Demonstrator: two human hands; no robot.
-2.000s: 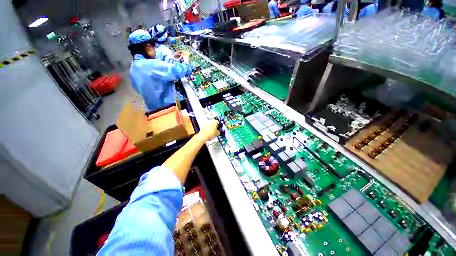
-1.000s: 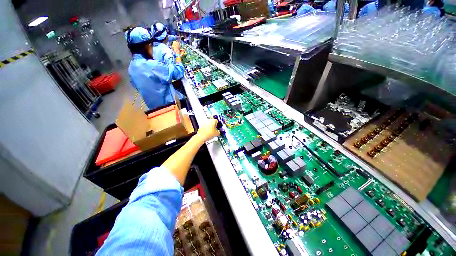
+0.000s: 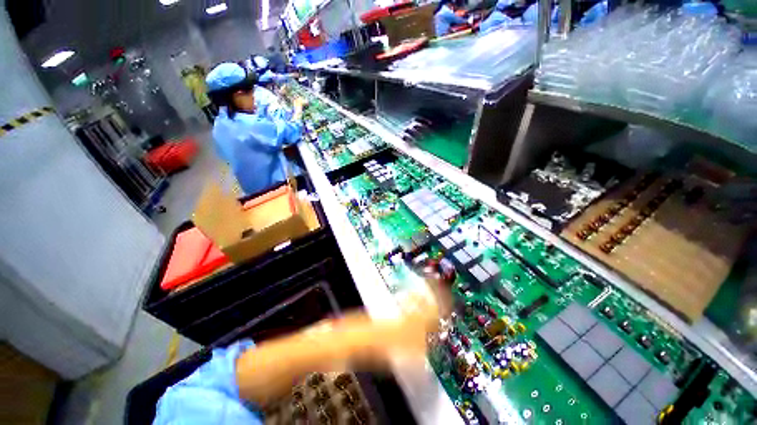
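Note:
A green circuit board (image 3: 531,386) crowded with parts lies on the white-edged line in front of me. My left hand (image 3: 419,319) is blurred by motion over the board's near edge, close to the red-and-dark toroid (image 3: 444,270), which it partly hides. Its fingers are too blurred to tell whether they hold anything. Large grey blocks (image 3: 610,361) sit on the board to the right. Dark coils (image 3: 328,398) stand in rows in the bin below my forearm. My right hand is not in view.
A black bin (image 3: 241,290) with a cardboard box (image 3: 261,232) and red sheet (image 3: 189,257) stands left of the line. A tan holder (image 3: 664,249) with copper-brown parts and clear trays (image 3: 639,62) are at the right. A person in a blue smock (image 3: 253,141) works farther up.
My left hand has moved from the board's far part near the line's edge back toward me and right, beside the toroid. The view has shifted slightly. The other person's head and arms have moved.

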